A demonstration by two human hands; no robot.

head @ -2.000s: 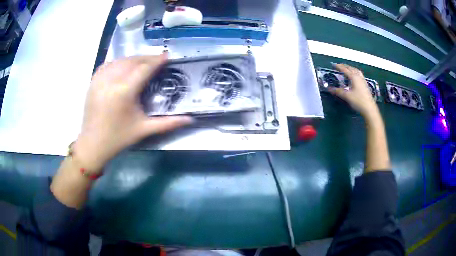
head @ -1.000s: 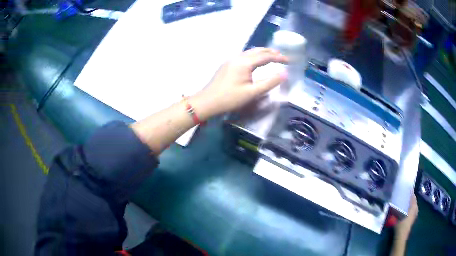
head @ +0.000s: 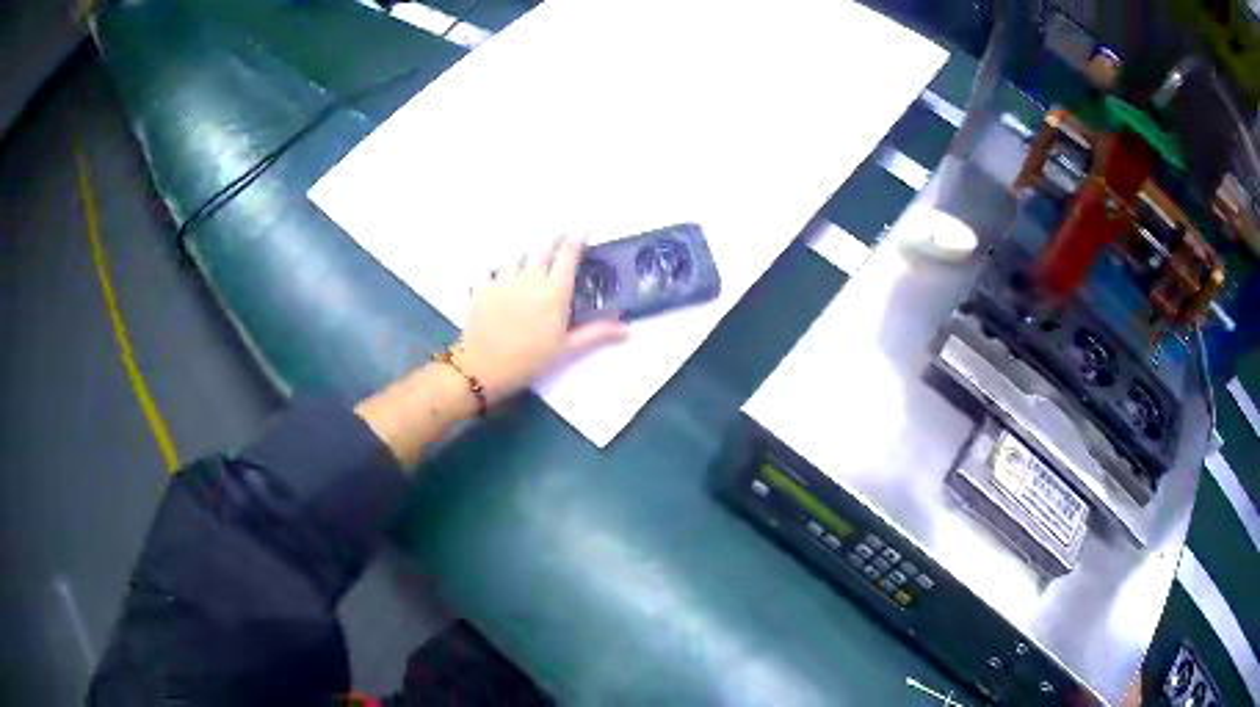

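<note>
My left hand (head: 532,325) is on the left end of a dark fan shroud (head: 666,267), over the white sheet (head: 594,124). Two fans show; the hand covers the rest. Whether the shroud touches the sheet is hard to tell. My right hand is not in view. Another fan shroud (head: 1099,362) lies in the printing machine (head: 884,456) at the right, under the red column (head: 1089,228). The silver block with a printed label (head: 1039,495) shows in front of it.
The control panel (head: 843,536) with a green-yellow display faces the bench edge. A pale round disc (head: 940,235) is on the machine's left rear. A thin silver tool (head: 933,691) and part of another shroud (head: 1191,680) show at the bottom right. A dark cable (head: 263,166) crosses the green bench.
The view has swung left. My left hand has moved from beside the machine to the white sheet, with a shroud. The loaded shroud has gone back under the red column. My right hand has left view.
</note>
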